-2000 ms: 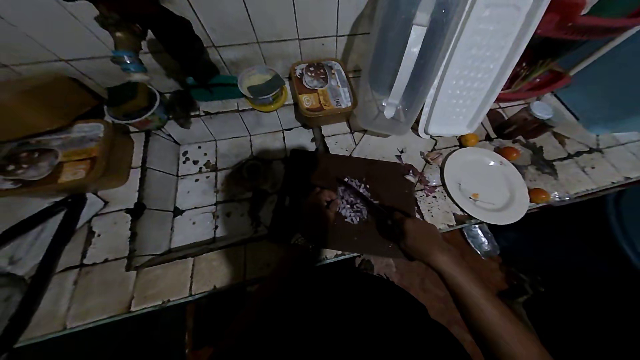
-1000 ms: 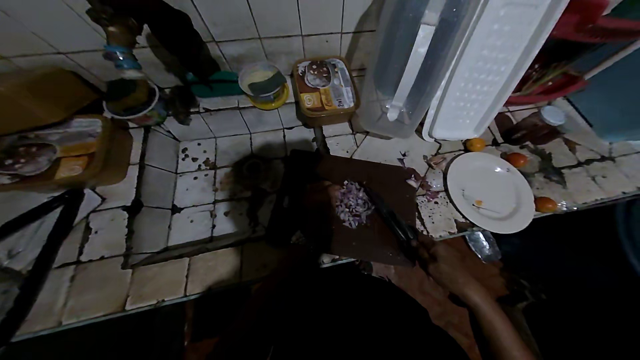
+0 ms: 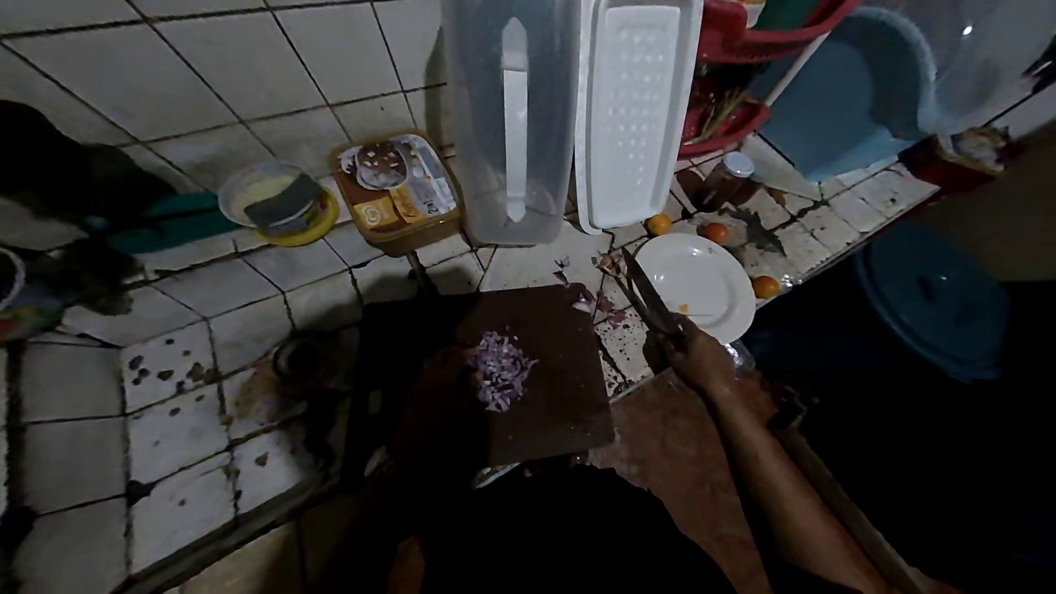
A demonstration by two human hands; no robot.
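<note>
Chopped red onion [image 3: 502, 371] lies in a small heap on a dark brown cutting board [image 3: 561, 396]. My right hand [image 3: 697, 355] is closed around the handle of a knife [image 3: 648, 293], whose blade points up and left beside a white plate [image 3: 701, 285]. The plate holds a small orange bit. My left hand [image 3: 450, 371] is in deep shadow at the left of the onion heap; its fingers are hard to make out. Onion skins [image 3: 598, 304] lie at the board's upper right corner and on the tiles.
A tiled sink basin [image 3: 173, 445] is at the left. Behind the board stand a plastic tub [image 3: 400, 194], a tall clear container [image 3: 516, 124] and a white perforated lid [image 3: 631, 115]. Small tomatoes [image 3: 714, 233] sit around the plate, and a jar [image 3: 726, 181] stands behind them.
My right hand has moved with the knife from over the board to its right, beside the plate. The view has shifted to the right.
</note>
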